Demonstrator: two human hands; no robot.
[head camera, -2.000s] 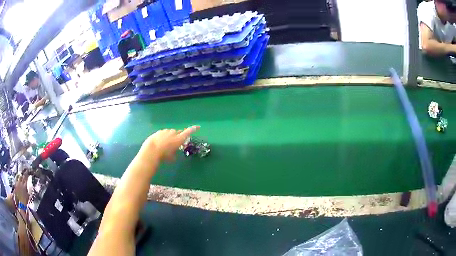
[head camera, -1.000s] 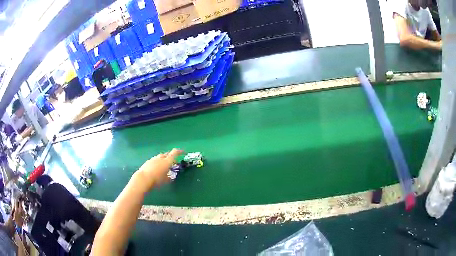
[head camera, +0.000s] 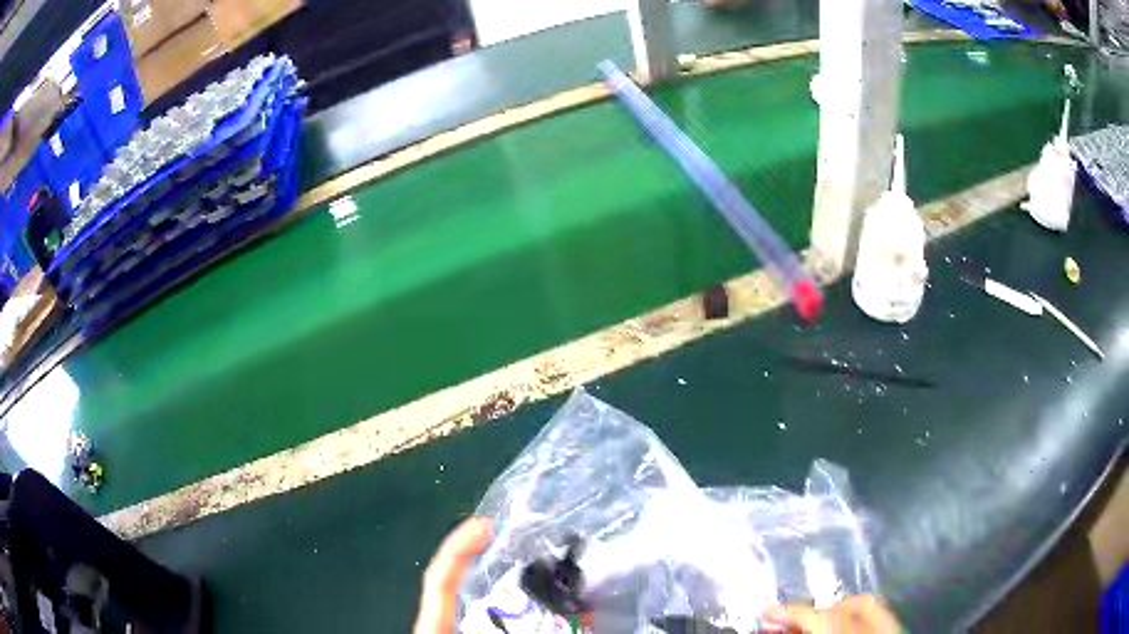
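Observation:
My left hand (head camera: 452, 577) is at the bottom edge, partly cut off, its visible fingers beside a dark part with thin wires, a circuit board assembly (head camera: 557, 577). The assembly is over the crumpled clear plastic bag (head camera: 594, 458); the grip on its lower side is cut off by the edge. My right hand (head camera: 848, 617) is low at the bottom edge over the bag's right part, mostly out of the picture. A small dark piece shows between the hands; I cannot tell what it is or whether my right hand holds it.
A clear tube (head camera: 712, 180) with a red end crosses the green belt (head camera: 433, 260). White bottles (head camera: 889, 254) stand right of the post (head camera: 854, 136). A dark rod (head camera: 860, 372) and a white-handled tool (head camera: 1013, 296) lie on the bench. Blue trays (head camera: 186, 204) are stacked at left; a black crate (head camera: 74, 545) is lower left.
The view has turned right and down. My left hand has come back from the belt to the bag, with an assembly beside its fingers. My right hand has come into view.

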